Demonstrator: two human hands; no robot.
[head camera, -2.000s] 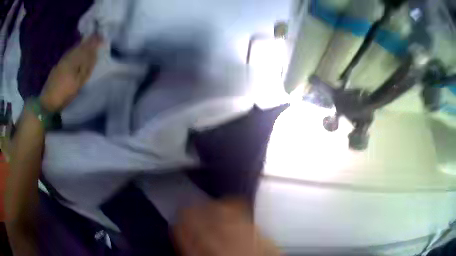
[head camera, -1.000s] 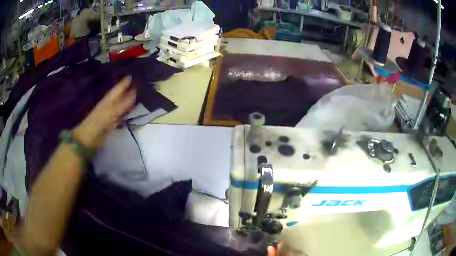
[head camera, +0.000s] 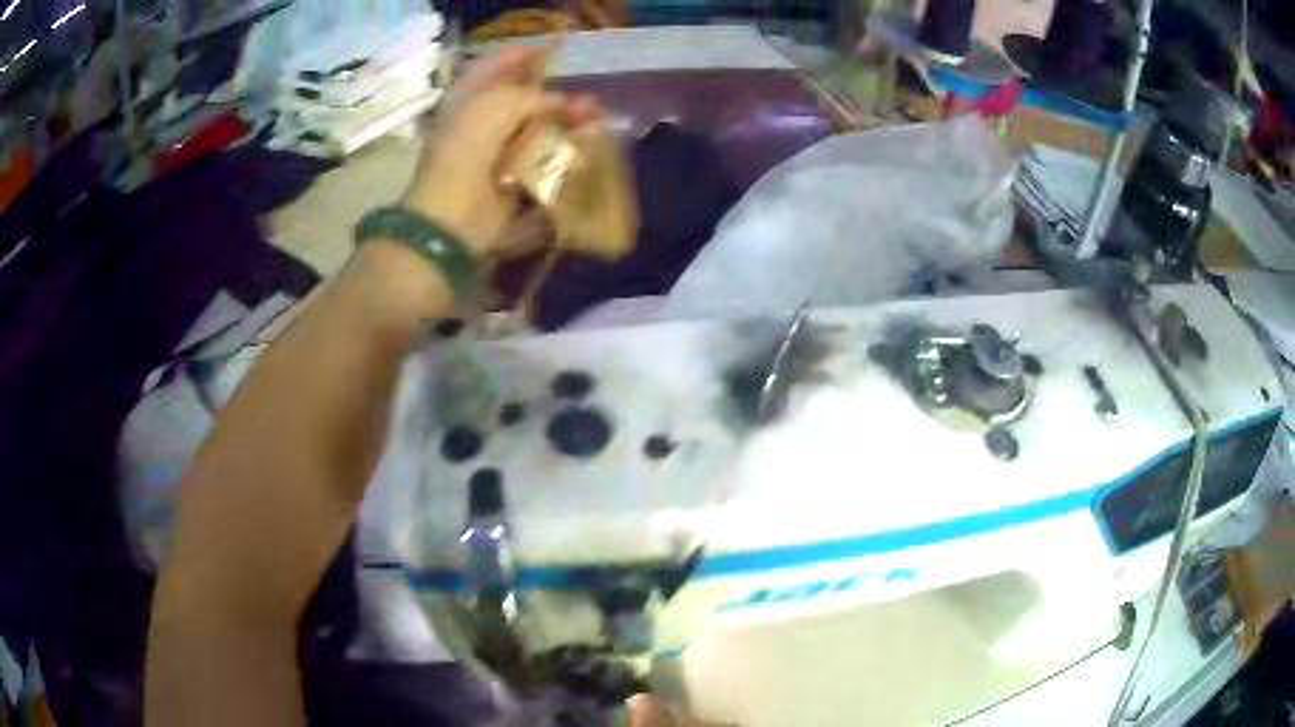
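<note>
My left hand, with a green bangle at the wrist, is raised above the far left end of the sewing machine. It holds a small blurred tan piece with a shiny part near the fingers; what it is cannot be told. Only a fingertip of my right hand shows at the bottom edge, below the machine's needle end; the rest is cut off. Dark purple-black cloth lies heaped at the left. The presser foot area is hidden or blurred.
White stacked items stand at the far left. A dark cloth lies on the board behind the machine. A translucent whitish bag sits behind the machine head. Dark thread cones stand at the back right.
The view has swung right, so the machine sits further left. My left hand has moved from over the dark cloth to above the machine and now holds the tan piece.
</note>
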